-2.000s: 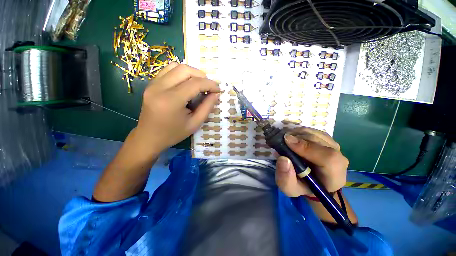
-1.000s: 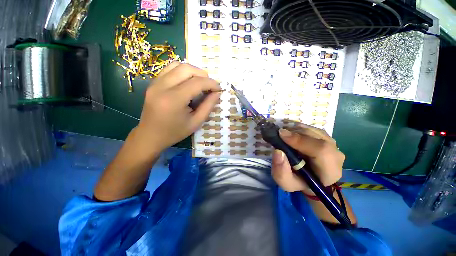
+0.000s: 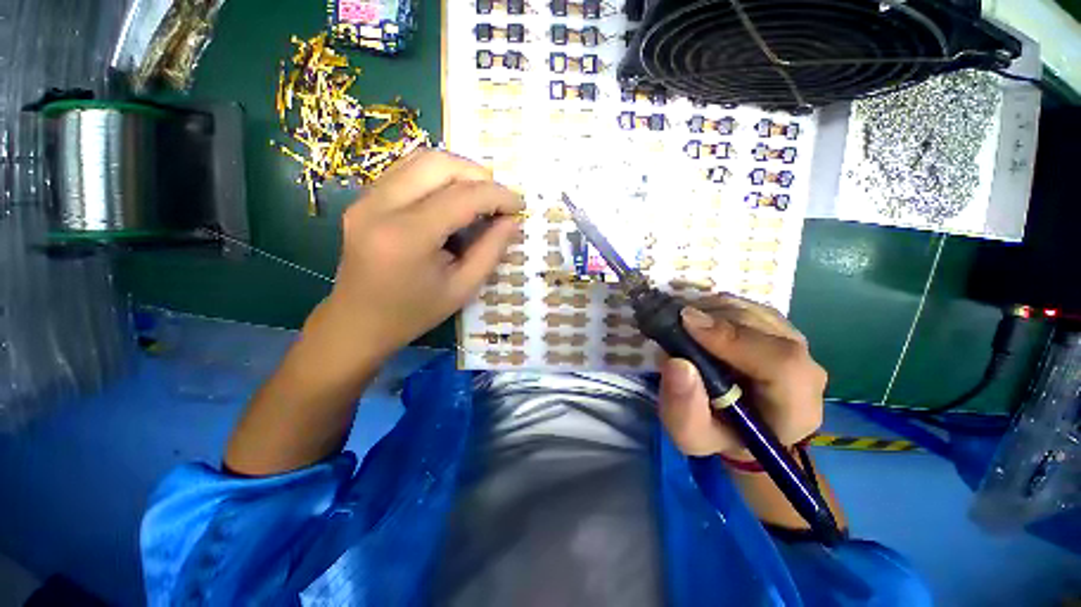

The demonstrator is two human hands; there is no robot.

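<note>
My right hand point(image 3: 753, 379) holds the black soldering iron point(image 3: 776, 465) with a pale ring. Its metal tip points up and left over the white tray point(image 3: 466, 142), right of my left fingertips. My left hand point(image 3: 409, 255) is over the tray's left side, thumb and forefinger pinched together at a thin piece, probably solder wire; glare hides its end. A thin wire point(image 3: 267, 259) runs from the solder spool point(image 3: 101, 173) to my left hand. A blue-and-white circuit board point(image 3: 593, 259) with a pink patch lies on the tray beside the iron's shaft. Rows of tan slots point(image 3: 564, 321) surround it.
Loose gold strips point(image 3: 326, 125) lie on the green mat point(image 3: 848, 320), below another circuit board point(image 3: 375, 21). A black fume fan point(image 3: 782, 53) overhangs the tray's top right. A box of grey speckled contents point(image 3: 919, 148) is at upper right. A bag of gold parts point(image 3: 172, 42) is at top left.
The iron's tip has shifted slightly right, away from my left fingertips, and my right hand has moved slightly right. More of the circuit board shows. My left hand is nearly unmoved.
</note>
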